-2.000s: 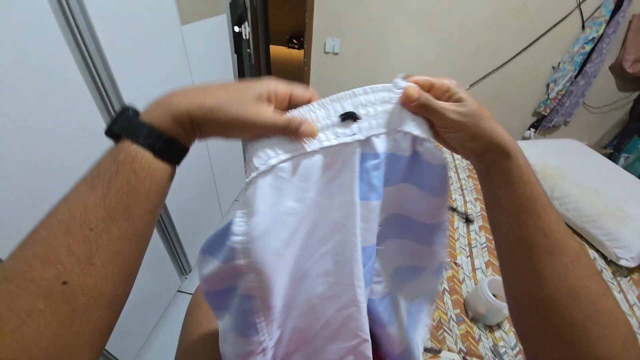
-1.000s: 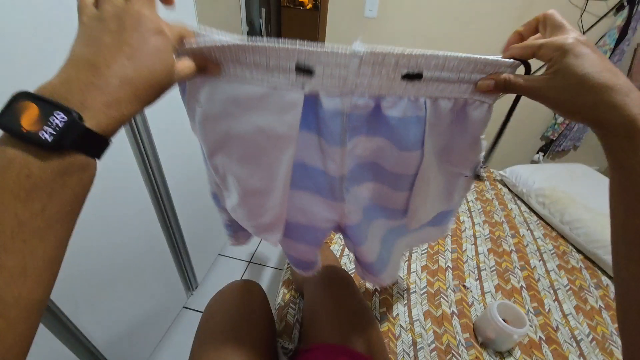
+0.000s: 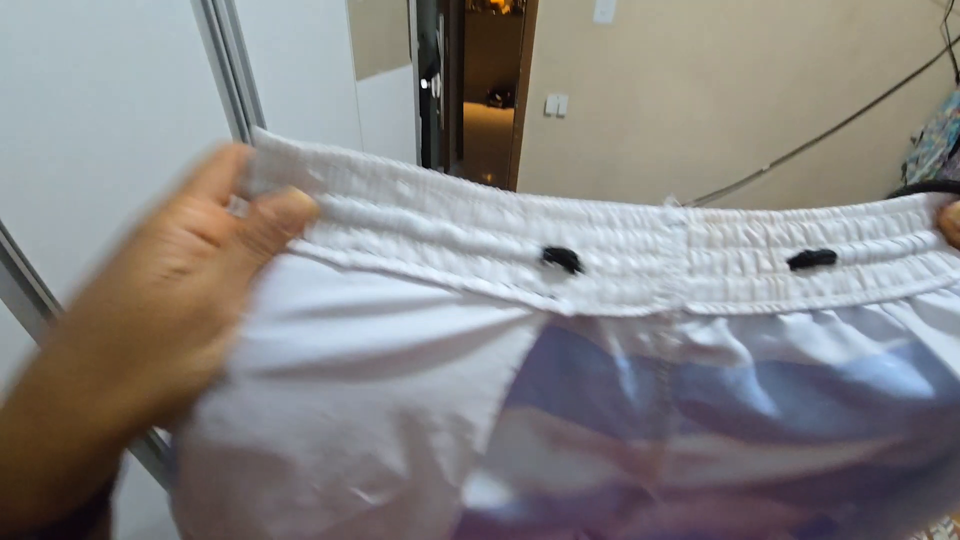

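Observation:
A pair of shorts with a white gathered elastic waistband (image 3: 615, 232) and blue and pale wavy stripes fills the lower part of the head view, close to the camera. My left hand (image 3: 202, 262), slightly blurred, pinches the waistband's left end between thumb and fingers. At the right edge of the frame only a fingertip or thumb of my right hand (image 3: 950, 223) shows, on the waistband's other end. The band is stretched between the two hands. Two short black stitched marks (image 3: 562, 259) sit on it, one on each side of a vertical seam. The lower part of the shorts is out of frame.
White sliding wardrobe doors with a metal rail (image 3: 229, 67) stand on the left. Behind the shorts are a doorway (image 3: 487, 135), a beige wall with a light switch (image 3: 556, 105) and a dark cable (image 3: 817, 141). Patterned cloth (image 3: 934, 146) hangs at the far right.
The waistband was bunched two seconds ago and is now spread wide. Since one second ago the shorts have come nearer the camera, and the right hand has mostly left the view.

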